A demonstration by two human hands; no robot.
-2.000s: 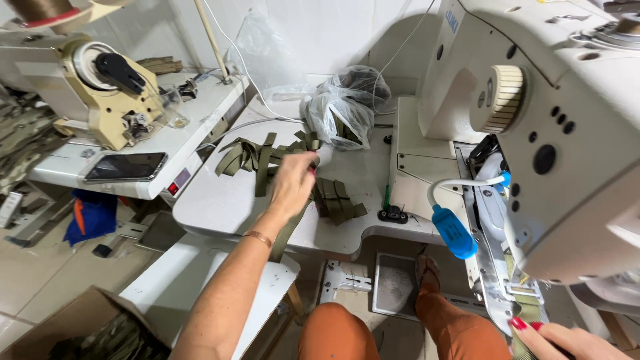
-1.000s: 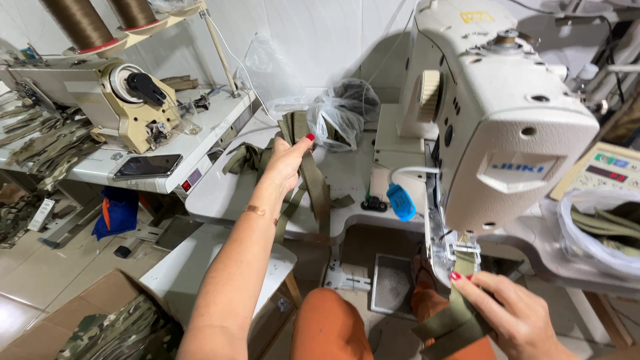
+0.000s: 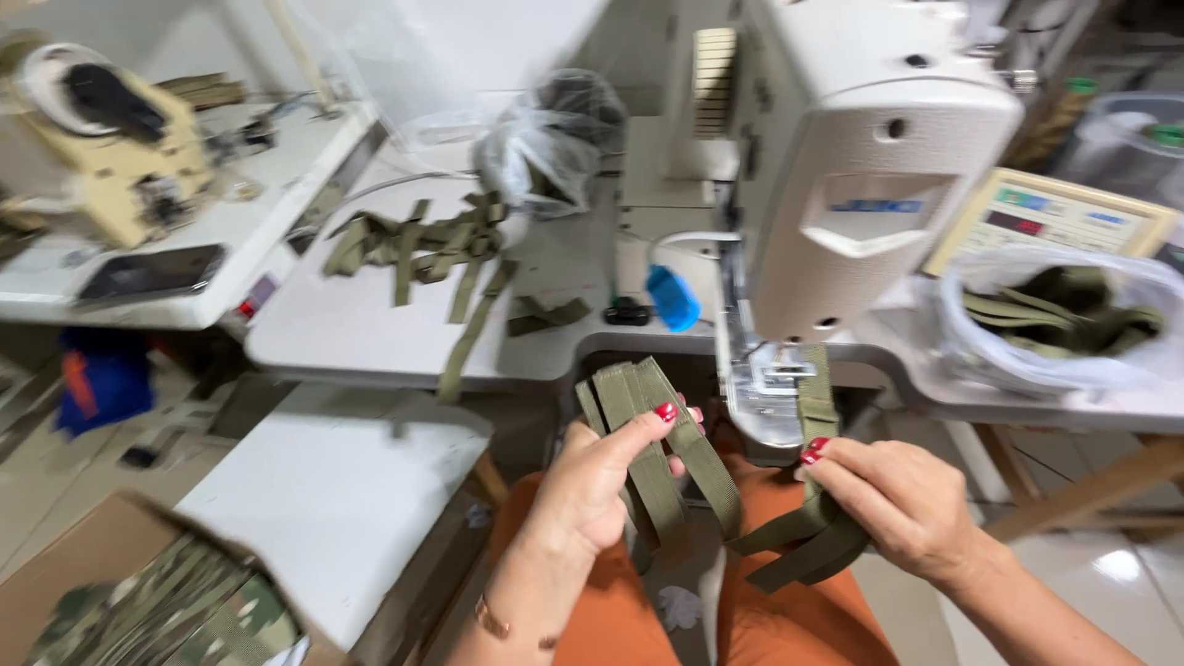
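Note:
My left hand [image 3: 601, 472] grips several olive webbing straps [image 3: 638, 398], fanned side by side over my lap. My right hand [image 3: 888, 490] pinches another olive webbing strap [image 3: 817, 388] just below the presser foot [image 3: 784, 372] of a white Juki sewing machine [image 3: 879, 176]; loose strap ends hang under that hand. One strap loops across between the two hands. On the machine table, left of the machine, lies a loose pile of olive straps [image 3: 416, 242], one end drooping over the front edge. A short folded strap [image 3: 546, 315] lies beside it.
A blue plastic piece [image 3: 672, 298] hangs near the needle area. A plastic bag [image 3: 550, 143] sits behind the pile, and a lined tub of webbing [image 3: 1064, 319] at right. At left are a second sewing machine [image 3: 102, 139], a phone [image 3: 153, 275], a white stool [image 3: 342, 499] and a cardboard box [image 3: 102, 527].
My left hand has come back from the strap pile toward my lap, holding several straps. My right hand still holds webbing by the machine. The view has shifted closer to the machine.

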